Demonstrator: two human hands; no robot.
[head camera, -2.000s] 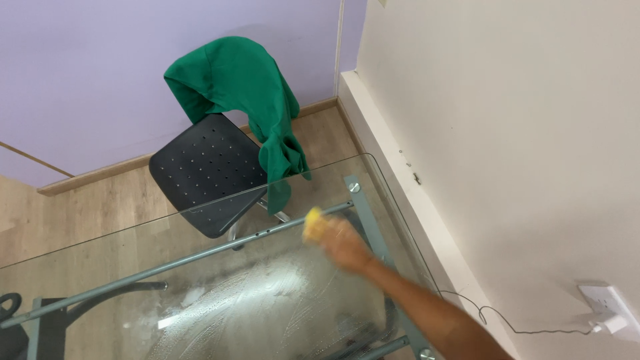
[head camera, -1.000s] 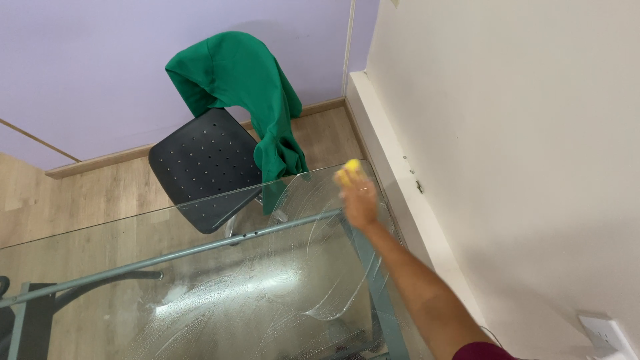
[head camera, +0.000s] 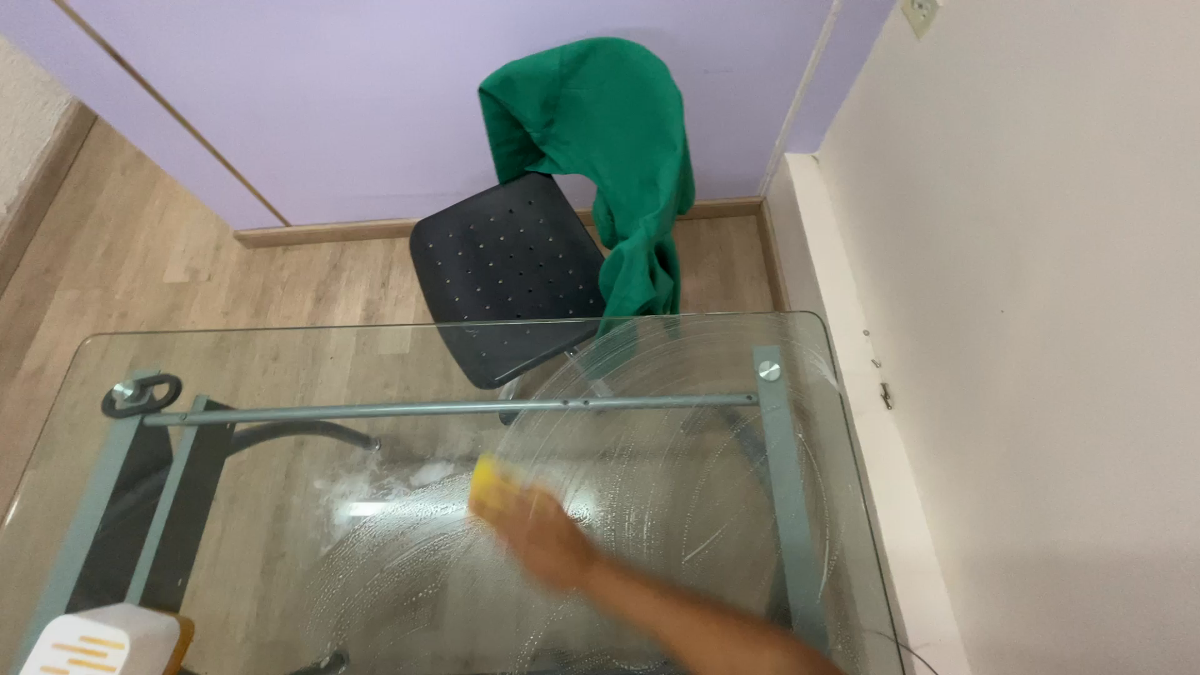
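My right hand (head camera: 539, 534), blurred by motion, grips a yellow sponge (head camera: 486, 487) against the glass tabletop (head camera: 281, 366). The sponge is over the middle of the glass, beside a bright light reflection. Wet, curved streaks with small droplets (head camera: 637, 469) spread over the glass around the hand and toward its right end. A whitish foamy patch (head camera: 431, 475) lies just left of the sponge. My left hand is out of view.
A black perforated chair (head camera: 511, 272) with a green cloth (head camera: 609, 112) over its back stands beyond the far edge. A white and yellow object (head camera: 103, 642) is at the lower left. A wall ledge (head camera: 872, 375) runs close along the table's right side, with a thin cable (head camera: 905, 647) at its foot.
My right hand with the sponge has moved left from the glass's far right corner to its middle. Curved wet streaks now cover more of the right part. The view has shifted left.
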